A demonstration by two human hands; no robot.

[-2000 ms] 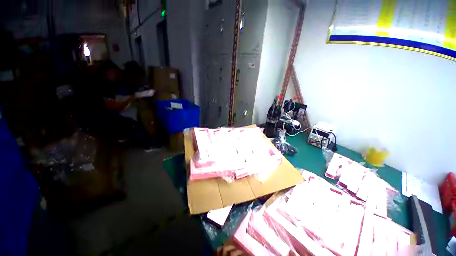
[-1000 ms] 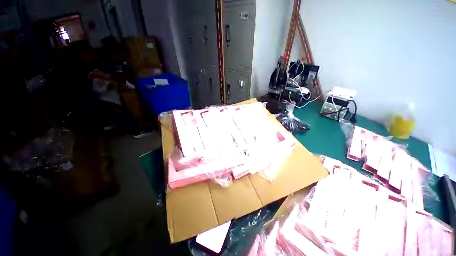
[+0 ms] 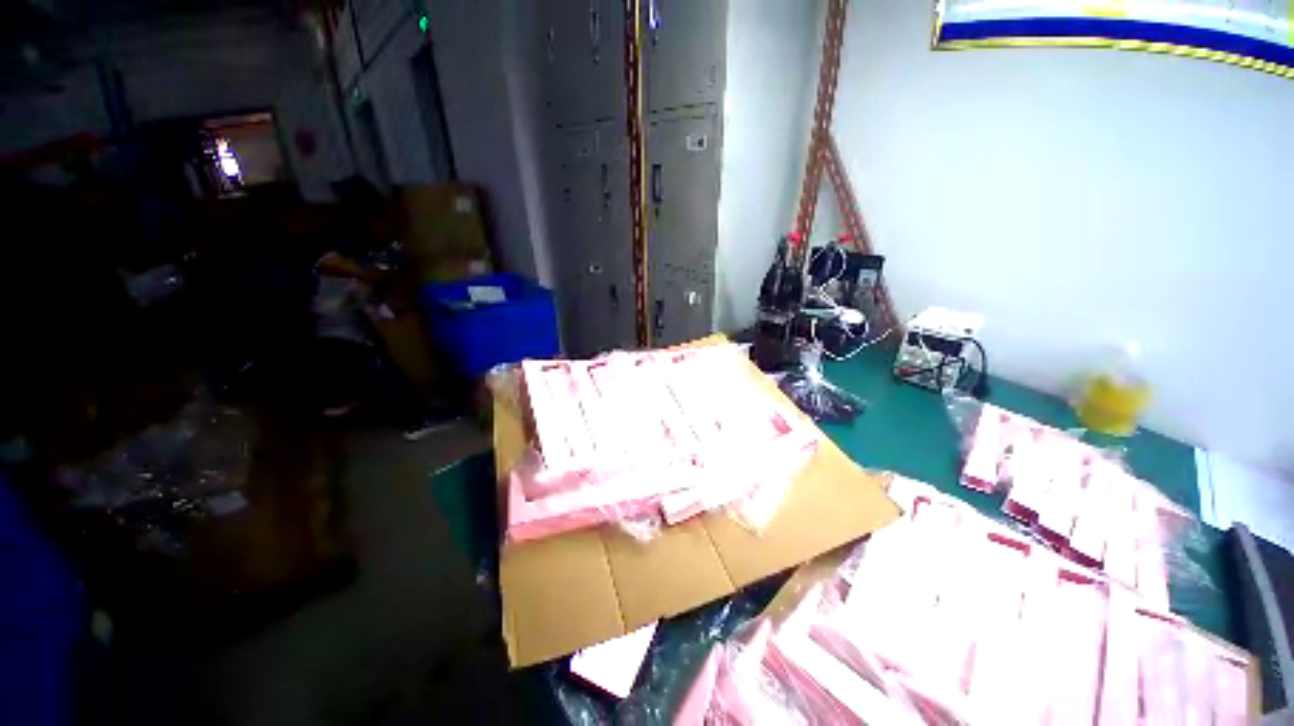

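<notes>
Bagged pink foam trays (image 3: 625, 426), washed out white on top, lie on a brown cardboard sheet (image 3: 568, 593) in the middle. A larger group of bagged pink foam trays (image 3: 979, 617) lies at the lower right, cut off by the bottom edge. A smaller bagged row of pink foam (image 3: 1071, 489) lies behind it. A smartphone (image 3: 616, 658) with a lit white screen lies below the cardboard's front edge, partly covered by it. Neither my left hand nor my right hand is in view.
On the green bench (image 3: 891, 414) stand a white device (image 3: 941, 349) with cables, a yellow container (image 3: 1113, 403) and black items by the wall. A black bar (image 3: 1260, 603) lies at right. Grey lockers, a blue bin (image 3: 493, 329) and a dim person (image 3: 345, 319) are behind.
The view has shifted down and back up, and sideways. A skin-toned patch at the bottom edge two seconds ago is gone. The foam and cardboard show no clear move of their own.
</notes>
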